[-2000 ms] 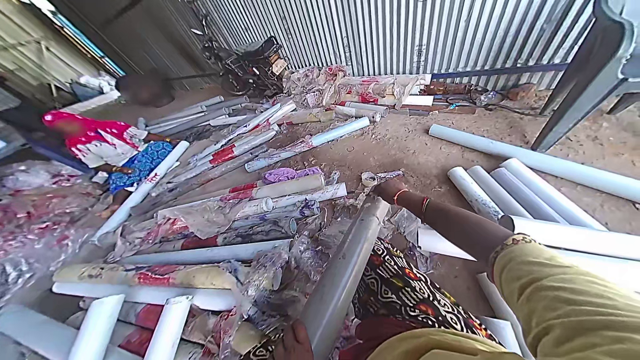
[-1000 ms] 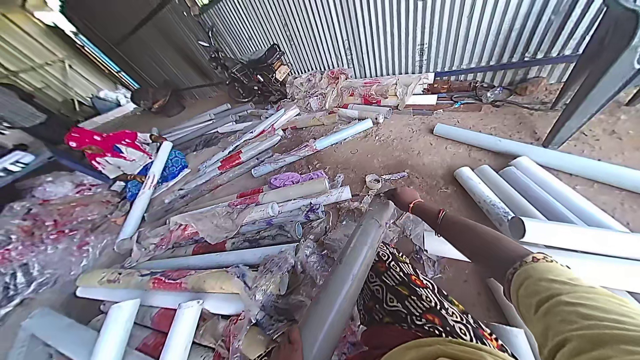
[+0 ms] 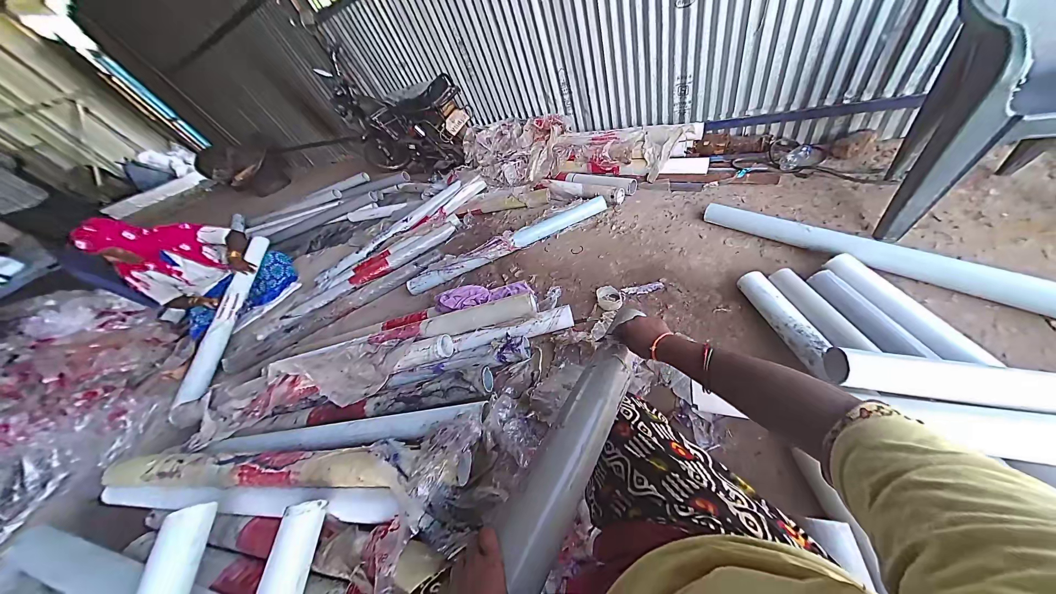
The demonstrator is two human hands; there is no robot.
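Observation:
A long grey plastic pipe (image 3: pixel 561 462) lies slanted across my lap, its far end tilted up and away from me. My left hand (image 3: pixel 480 565) grips its near part at the bottom edge of the view. At the pipe's far end is my right hand (image 3: pixel 639 334), the wrist wearing a red thread and a bangle; it holds a small greyish piece whose kind I cannot tell. A roll of tape (image 3: pixel 609 298) rests on the ground just beyond that hand. Crumpled clear plastic wrap (image 3: pixel 450 462) and wrapped pipes (image 3: pixel 330 470) lie to the left.
A seated person (image 3: pixel 165 256) at the left holds a white pipe (image 3: pixel 219 330). White pipes (image 3: pixel 825 313) are stacked at the right, near a grey plastic chair (image 3: pixel 949 115). A motorcycle (image 3: pixel 412 115) stands by the corrugated metal wall (image 3: pixel 577 58). Several pipes with red-marked wrapping cover the left floor.
The seated person's arms and hands now show on the white pipe. My hands remain at the two ends of the grey pipe.

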